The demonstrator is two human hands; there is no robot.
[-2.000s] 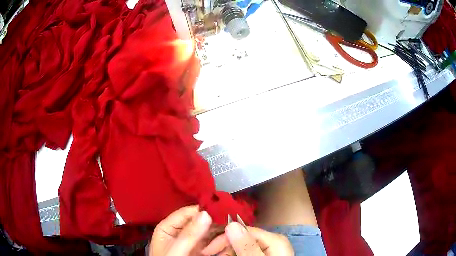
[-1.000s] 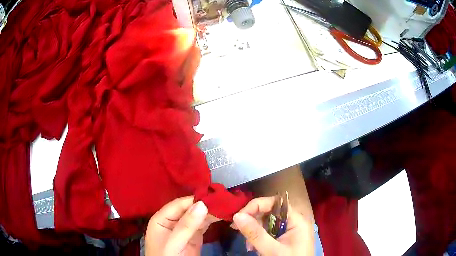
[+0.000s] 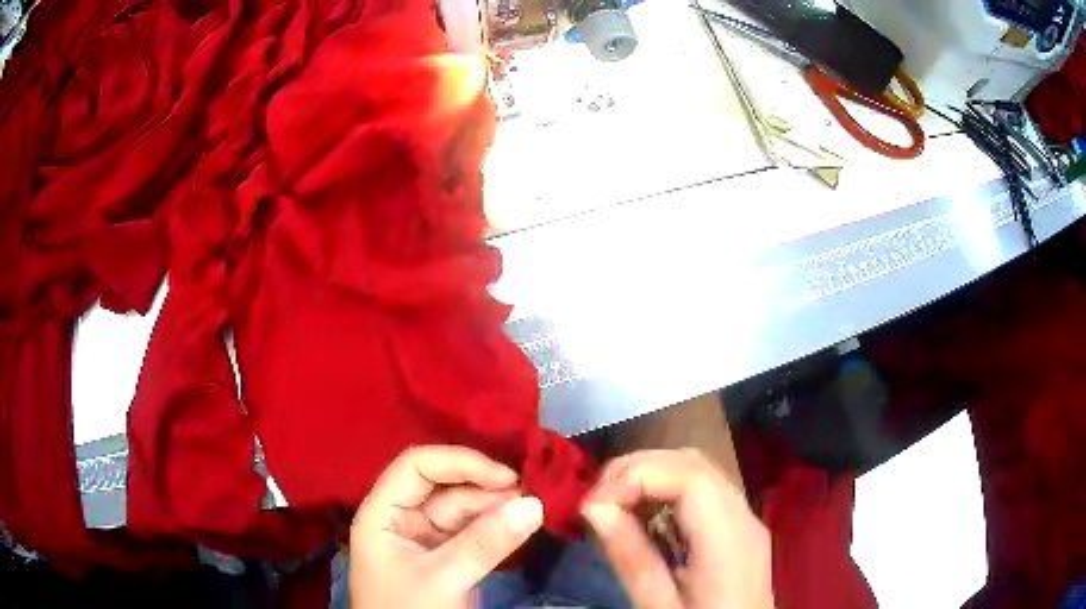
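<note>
Red fabric [image 3: 345, 369] hangs in folds over the left part of the table and its front edge. Its lower end is bunched between my hands over my lap. My left hand [image 3: 447, 523] pinches this end between thumb and fingers. My right hand [image 3: 679, 523] pinches the other side of the same bunch. A small metallic tool [image 3: 662, 523] shows partly inside my right palm, mostly hidden by the fingers; it looks like snips.
Scissors with orange-red handles [image 3: 875, 125] lie at the upper right, partly under a black flat object [image 3: 840, 45]. Thin black pieces [image 3: 1010, 149] lie right of them. A grey ribbed knob [image 3: 609, 35] is at the top. The table's front edge [image 3: 762, 357] carries a printed ruler.
The small tool has turned from showing its points between the fingers to lying back in my right palm. Both hands now pinch the fabric end close together.
</note>
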